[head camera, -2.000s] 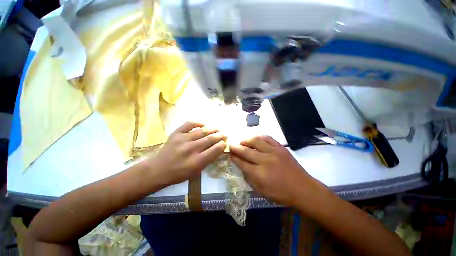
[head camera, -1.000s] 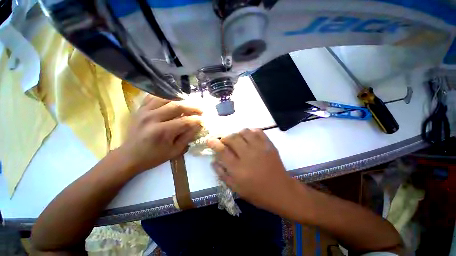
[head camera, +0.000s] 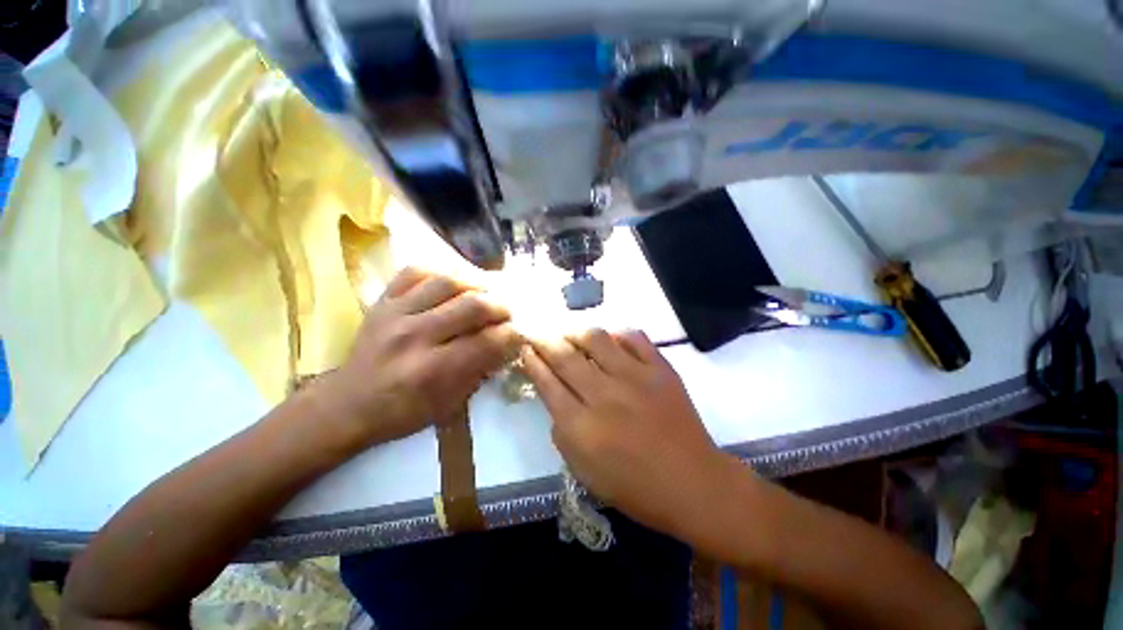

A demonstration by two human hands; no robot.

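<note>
My left hand (head camera: 431, 351) lies on the table just in front of the needle area, fingertips pressed down at the bright spot. My right hand (head camera: 616, 412) is close beside it, fingertips on the beige lace trim (head camera: 584, 517), whose end hangs over the table's front edge. Some lace shows between the hands. The sewing machine (head camera: 850, 117) stands over the work; glare hides the presser foot and fabric at the fingertips. Pale yellow fabric (head camera: 209, 185) lies bunched to the left. A brown strip (head camera: 457, 474) runs from under my left hand over the edge.
Right of the needle lie a flat black rectangle (head camera: 707, 265), blue-handled thread snips (head camera: 837, 313), a yellow-and-black screwdriver (head camera: 921, 318), a bent metal rod (head camera: 993, 283) and black scissors (head camera: 1064, 351). A white-grey strip (head camera: 96, 135) lies upper left. Pale fabric (head camera: 277, 596) shows below the table.
The view has swung to and fro with the head. Both hands stay near the needle; the right fingertips have come closer to the left. The hanging lace end looks shorter than two seconds ago.
</note>
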